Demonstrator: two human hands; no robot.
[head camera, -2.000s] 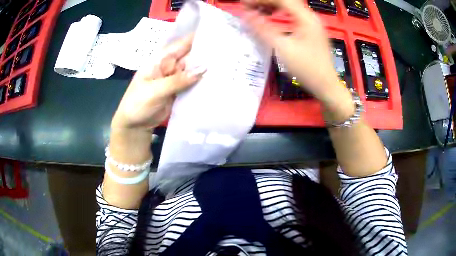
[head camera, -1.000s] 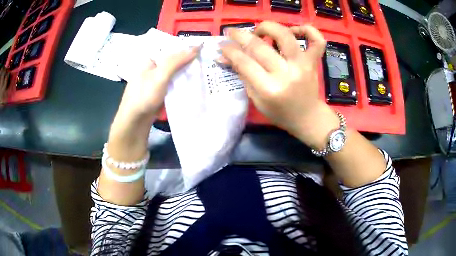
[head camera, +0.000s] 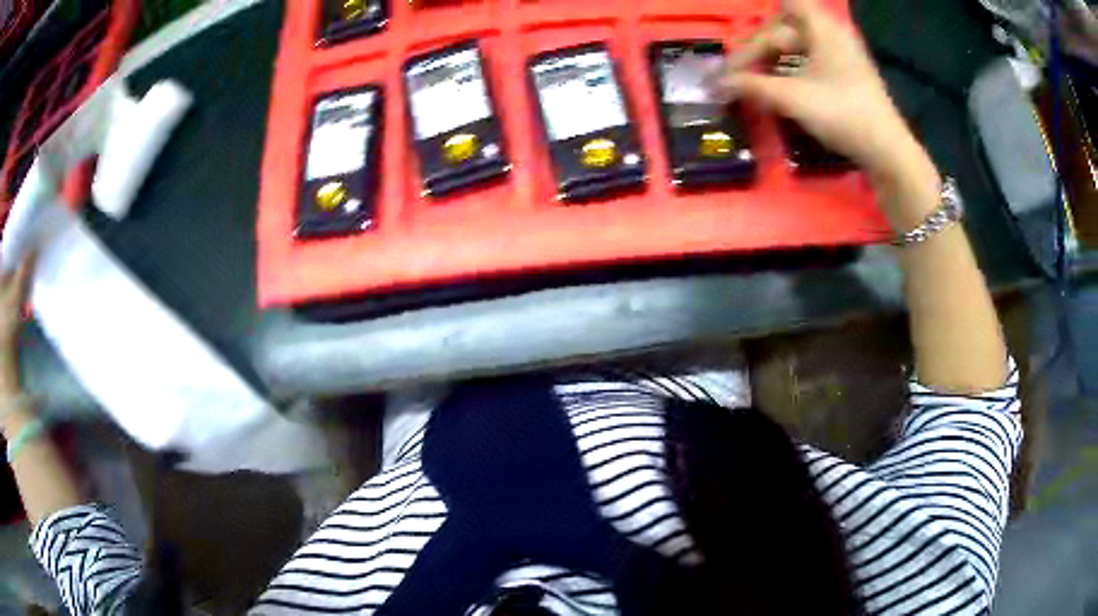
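Observation:
The red foam tray (head camera: 506, 235) holds black electronic units in pockets. Three units in the near row, such as the second from left (head camera: 452, 120), show pale printed faces and gold stickers. My right hand (head camera: 819, 96) is over the tray's right side, fingertips at the upper part of the fourth unit (head camera: 710, 144); whether they pinch a label is hidden. My left hand (head camera: 15, 325) is blurred and cut off by the left edge, holding the white label strip (head camera: 133, 349), which hangs down past the bench edge towards my lap.
A curled white end of paper (head camera: 139, 144) lies on the dark green bench (head camera: 211, 229) left of the tray. Black foam shows under the red tray's front edge. A grey oval stand (head camera: 1011, 144) is at the right. A blurred red tray is at the upper left.
My left hand has moved far left with the label strip, uncovering the near row. My right hand has left the strip and moved right and up. The view has shifted, putting the tray further left.

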